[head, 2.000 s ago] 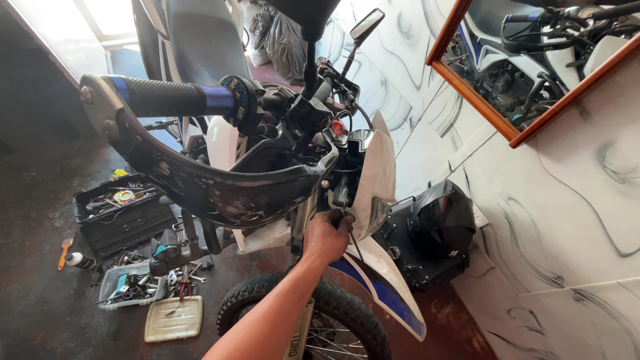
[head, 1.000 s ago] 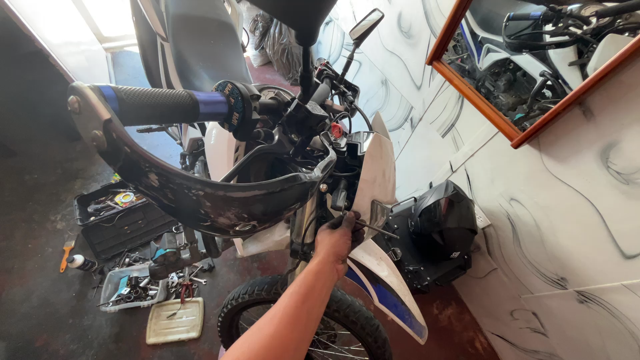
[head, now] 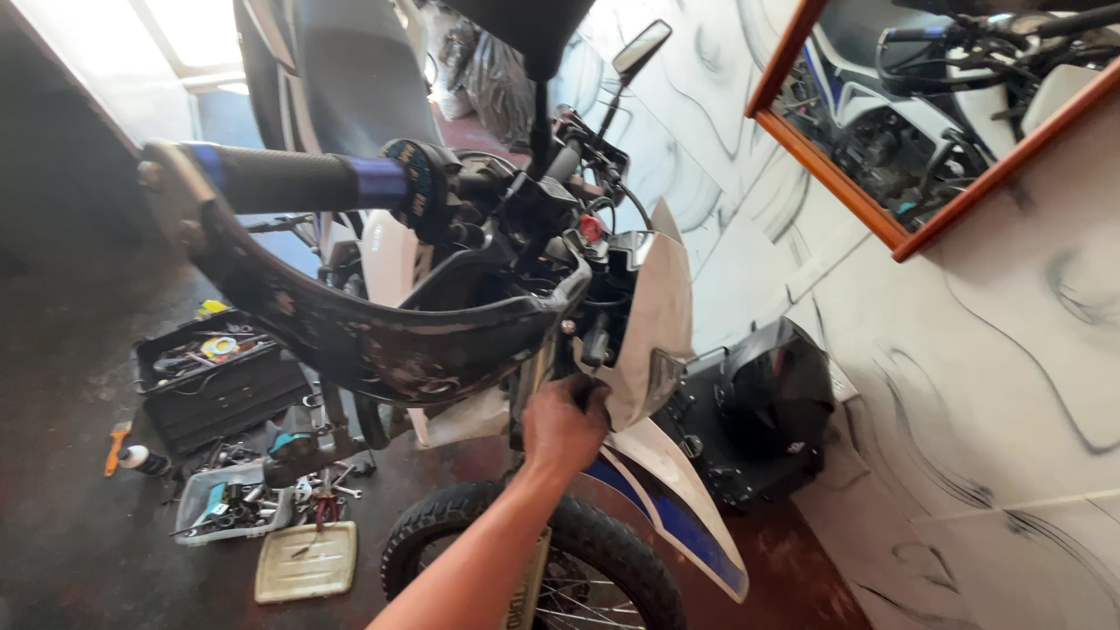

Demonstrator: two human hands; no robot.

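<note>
My left hand (head: 564, 424) reaches up from the bottom of the view to the side of the motorcycle's white headlight cowl (head: 652, 315). Its fingers are curled, with thumb and fingertips close together at the cowl's lower edge; whether something is between them cannot be told. Just above the fingertips is a bolt head (head: 568, 326) beside the black handguard (head: 385, 337). The blue and black handlebar grip (head: 289, 178) lies above the handguard. Below the hand are the front tyre (head: 437, 525) and the white and blue front fender (head: 674, 499). My right hand is out of view.
At the left, a black toolbox (head: 219, 411), a clear bin of tools (head: 232, 503), a lid (head: 306, 564), a brush (head: 115, 446) and a bottle (head: 143, 459) are on the floor. A black helmet (head: 779, 385) rests right of the cowl. A wood-framed mirror (head: 831, 162) hangs on the wall.
A thin rod stuck out from my left hand in the earlier frames, pointing down, then to the right; now it is not seen at the hand. The hand stays beside the cowl.
</note>
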